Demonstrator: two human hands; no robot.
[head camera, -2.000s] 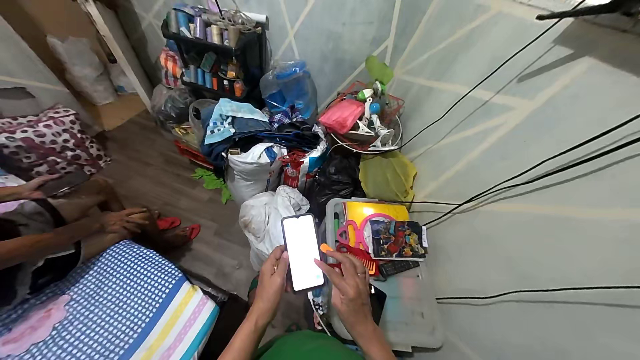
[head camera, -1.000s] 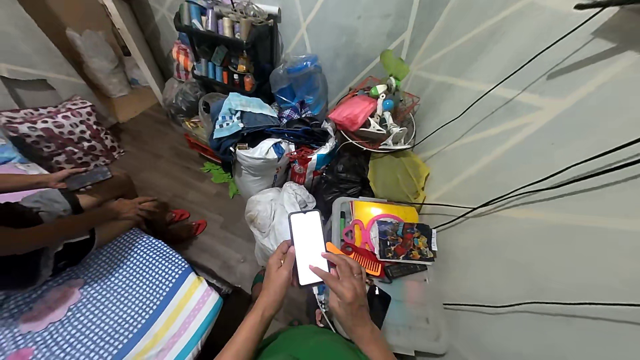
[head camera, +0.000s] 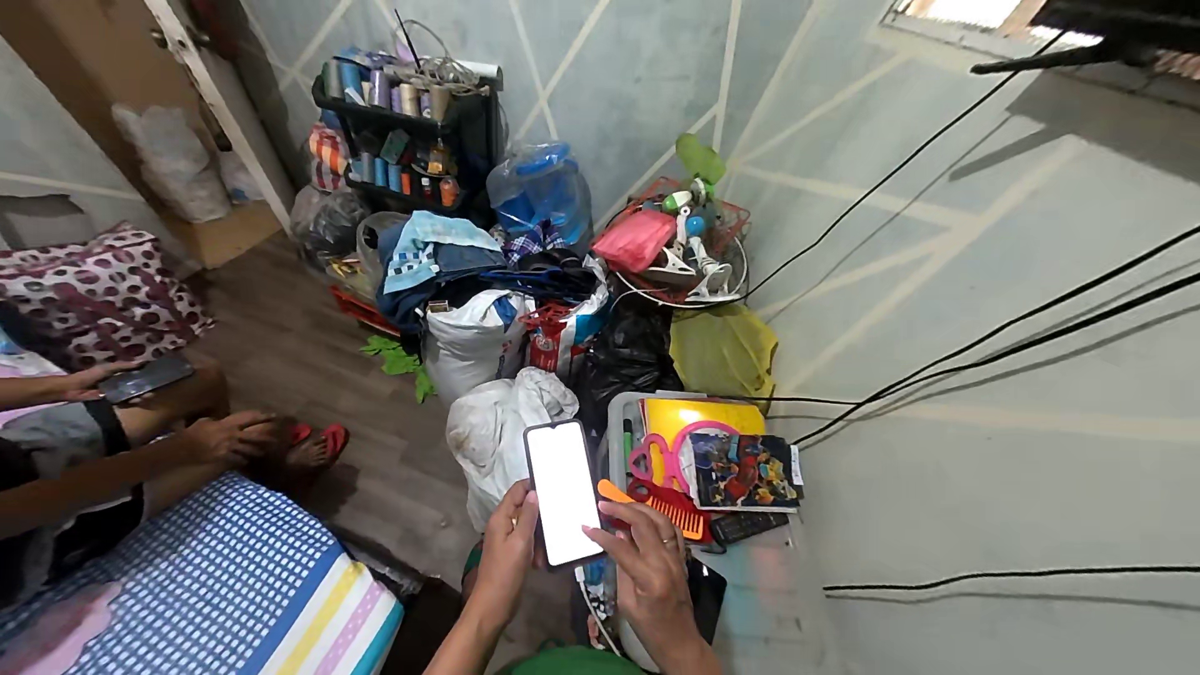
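Observation:
A smartphone with a glowing white screen is upright at the lower middle of the head view. My left hand grips its left edge, the thumb along the side. My right hand is at its lower right, fingers spread, one fingertip over the lower screen; whether it touches cannot be told. A white cable hangs below the phone. Just right of it, an orange comb lies on a plastic bin with pink-handled scissors, a yellow folder and a picture-covered booklet.
At left a person's hand holds a dark phone, beside a checked bedspread. Filled sacks, a black plastic bag and a rack of thread spools stand ahead. Black cables cross the right wall.
My right hand's fingertip has shifted from the phone's right side onto its lower screen. The other person's phone is more raised than two seconds ago.

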